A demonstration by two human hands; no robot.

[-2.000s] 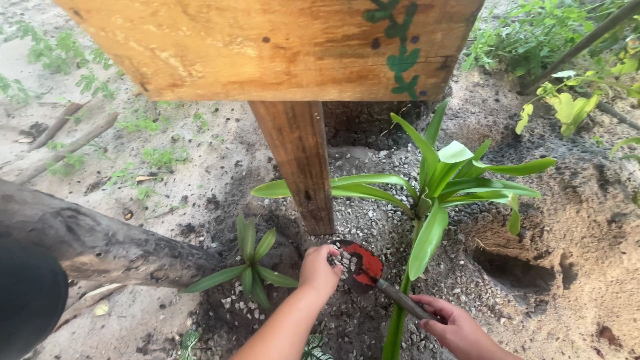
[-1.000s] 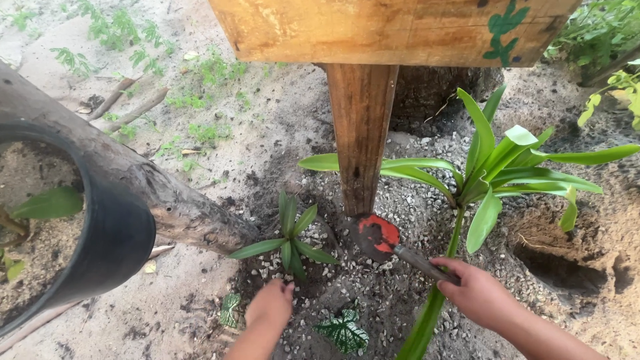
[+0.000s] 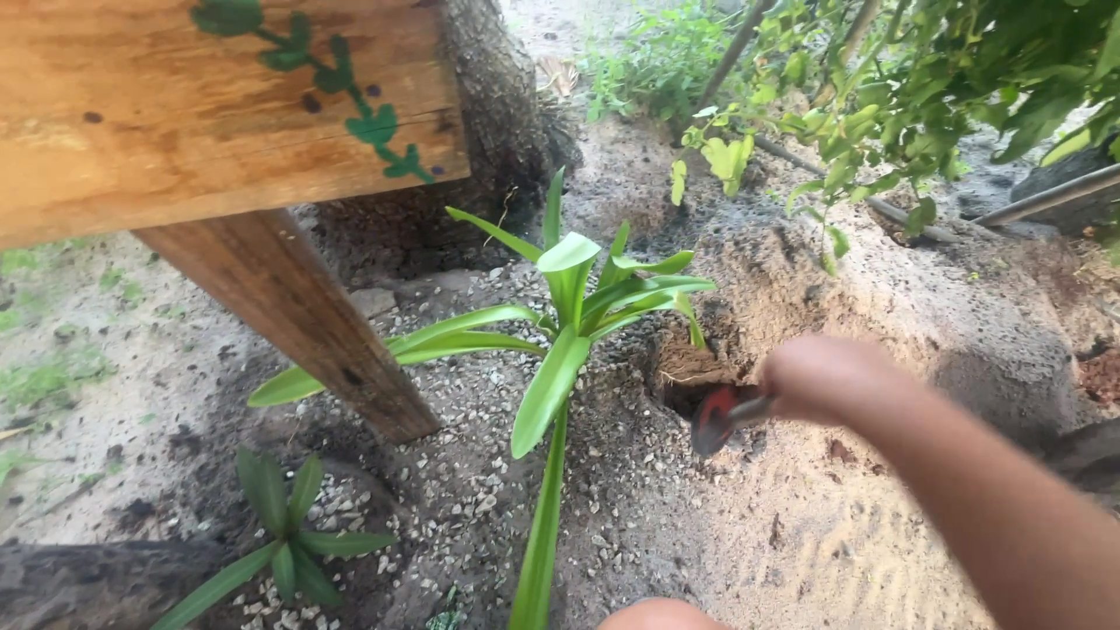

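My right hand [image 3: 814, 381] is closed around the handle of a small red and dark hand trowel [image 3: 717, 420]. The trowel's blade is at the near edge of a hole [image 3: 687, 394] in the sandy soil. Left of the hole grows a strap-leaved green plant [image 3: 564, 328], with pale gravel [image 3: 472, 490] around its base. A smaller dark-leaved plant [image 3: 284, 534] stands at the lower left. My left hand is not in view; a bit of skin shows at the bottom edge, and which part of the body it is cannot be told.
A wooden board [image 3: 219, 114] with a painted green vine sits on a wooden post [image 3: 302, 324] at the left. Behind it rises a tree trunk [image 3: 494, 114]. Leafy plants [image 3: 875, 122] and thin poles [image 3: 1050, 197] stand at the upper right. A log [image 3: 96, 582] lies at the lower left.
The trowel has moved in my right hand from the gravel beside the post to the hole at the right. My left hand has left the view. The view has swung right.
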